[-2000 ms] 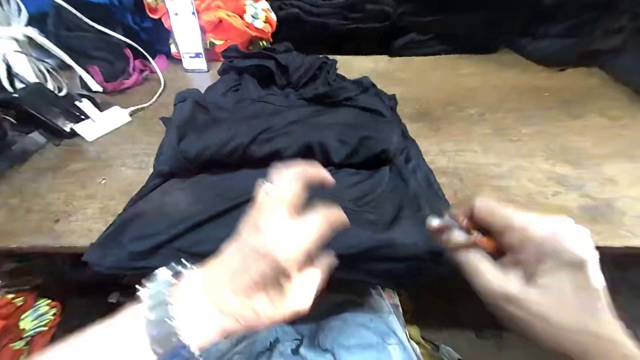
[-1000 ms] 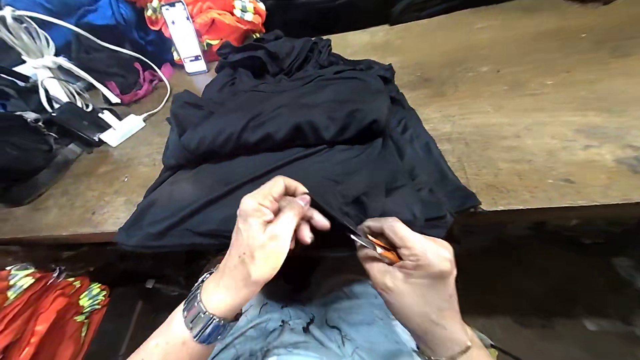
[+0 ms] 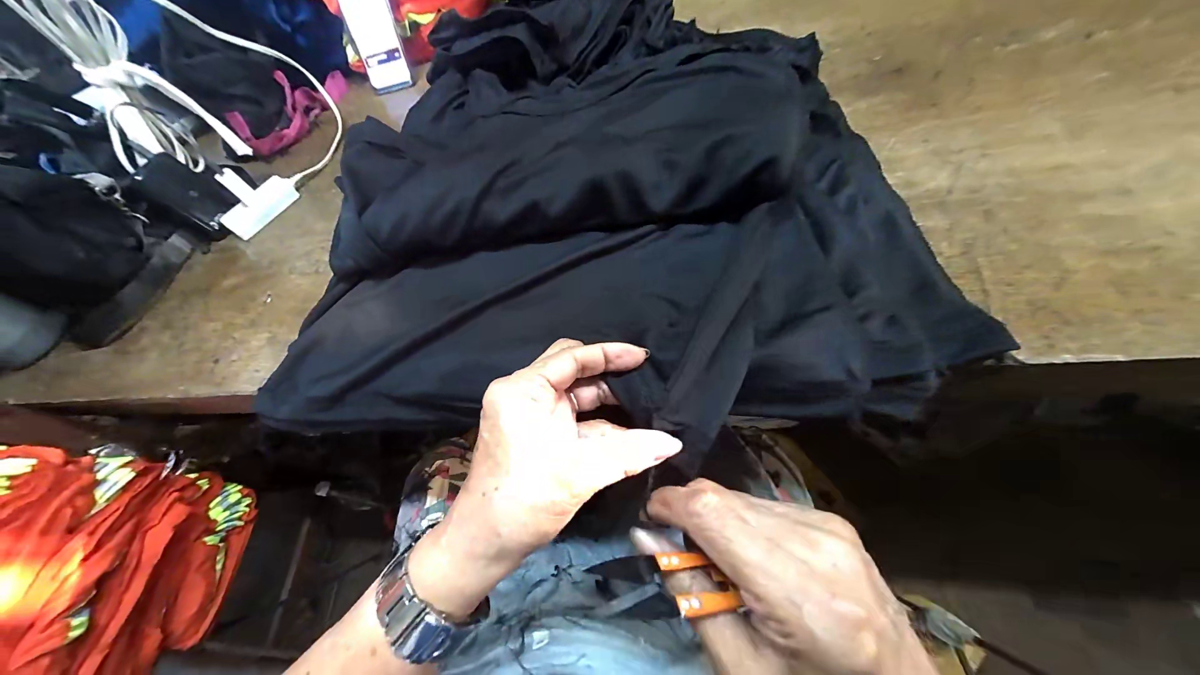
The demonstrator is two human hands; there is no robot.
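A pile of black fabric [image 3: 562,187] lies across the wooden table and hangs slightly over its front edge. My left hand [image 3: 553,450], a metal watch [image 3: 412,609] on its wrist, has its fingers around a narrow fold of that fabric [image 3: 703,384]. Just below and to the right, my right hand [image 3: 787,572] pinches the lower end of the fold between thumb and forefinger. Small orange-handled thread snips [image 3: 698,586] sit within my right hand, their dark blades pointing left over the light blue cloth at my lap.
On the wooden table [image 3: 1059,187], a bundled white cable [image 3: 141,112], a white adapter [image 3: 260,206], dark bags and a phone [image 3: 378,42] lie at the left and back. Orange garments [image 3: 112,562] hang low at the left, below the table edge [image 3: 169,398].
My hands now have a fold of the black fabric between them, lifted from the pile. The snips have turned in my right hand and point left. The view has shifted closer.
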